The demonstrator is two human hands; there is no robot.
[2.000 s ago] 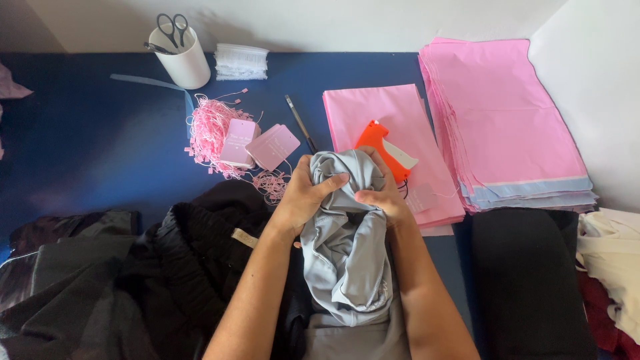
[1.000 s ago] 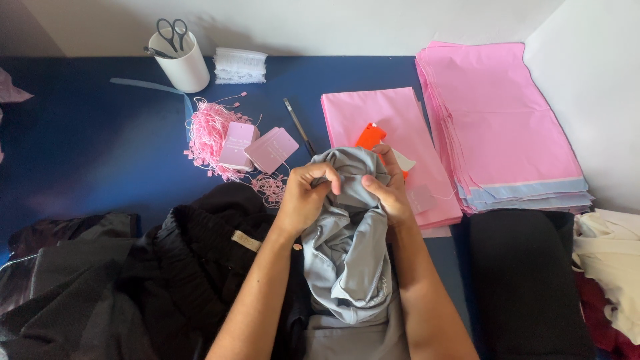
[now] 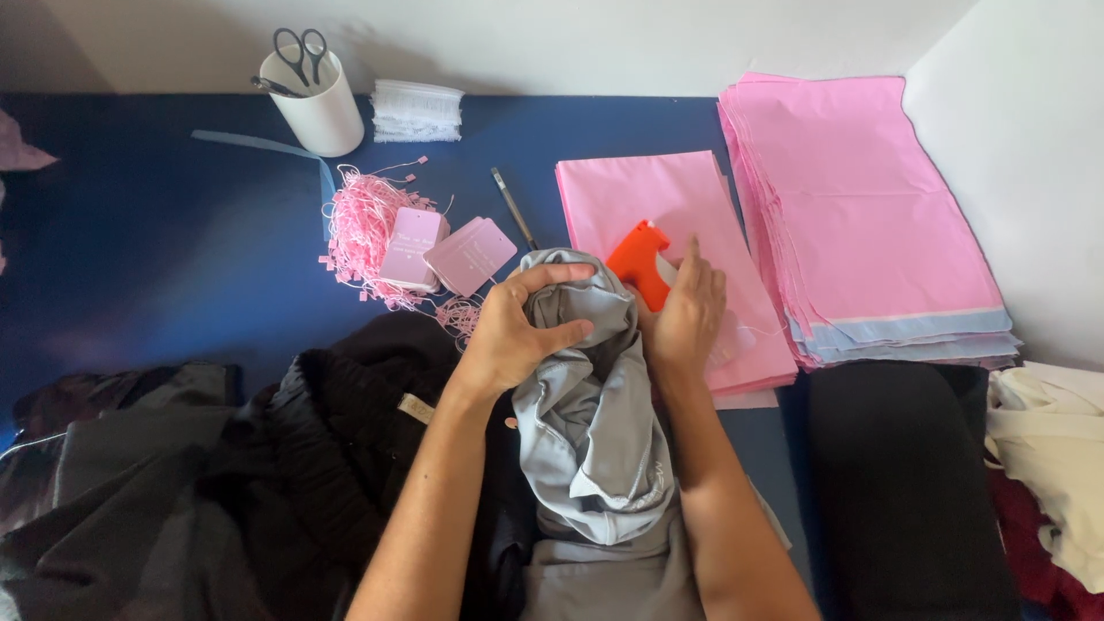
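A grey garment [image 3: 595, 397] is bunched up in front of me, its rolled top edge pinched between the thumb and fingers of my left hand [image 3: 526, 323]. My right hand [image 3: 688, 315] lies just right of the garment, over the pink sheets, palm turned down, at an orange tagging gun [image 3: 640, 259]. Its fingers point away from me beside the gun's white part. Whether the fingers close on the gun cannot be told, as the hand hides part of it.
Pink packing sheets [image 3: 638, 185] lie beyond, with a taller pink stack [image 3: 854, 190] to their right. At left are card tags [image 3: 470, 256], pink tag strings [image 3: 366, 224], a white cup [image 3: 332, 116] with scissors, a pen [image 3: 515, 207] and black clothing [image 3: 319, 466]. White fasteners [image 3: 417, 110] stand behind.
My right hand has left the grey garment's top edge and moved right, to the orange tagging gun. My left hand still holds the garment.
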